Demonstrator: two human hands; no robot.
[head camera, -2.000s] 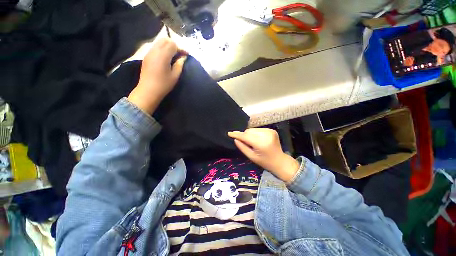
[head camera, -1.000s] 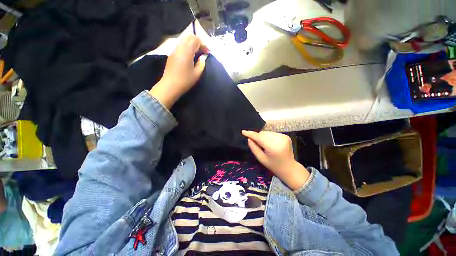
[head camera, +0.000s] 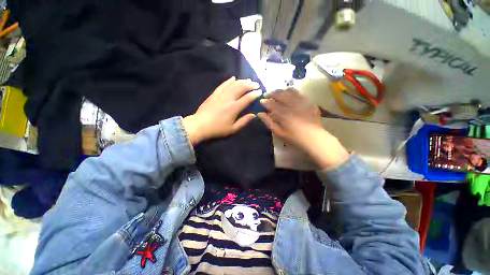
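Observation:
Black fabric (head camera: 156, 75) is heaped on the left of the sewing machine bed and hangs down over the lap. My left hand (head camera: 225, 110) lies on the fabric with its fingertips at the right edge, just below the needle area. My right hand (head camera: 293, 118) is slightly blurred and meets it from the right, its fingertips on the same fabric edge. Both hands pinch the edge between them. The presser foot area (head camera: 279, 67) is brightly lit, and the needle itself cannot be made out.
The machine head (head camera: 408, 59) is at upper right. Scissors (head camera: 357, 91) with red and orange-yellow loops lie right of the needle area. A blue tray (head camera: 419, 153) holds a lit phone (head camera: 456, 153). A yellow container (head camera: 13, 111) is at left. A cardboard box (head camera: 406, 207) is partly hidden below the table.
My left hand has come down from near the needle. My right hand has moved up from the lower fabric corner to meet it. The view has shifted, showing more of the machine head.

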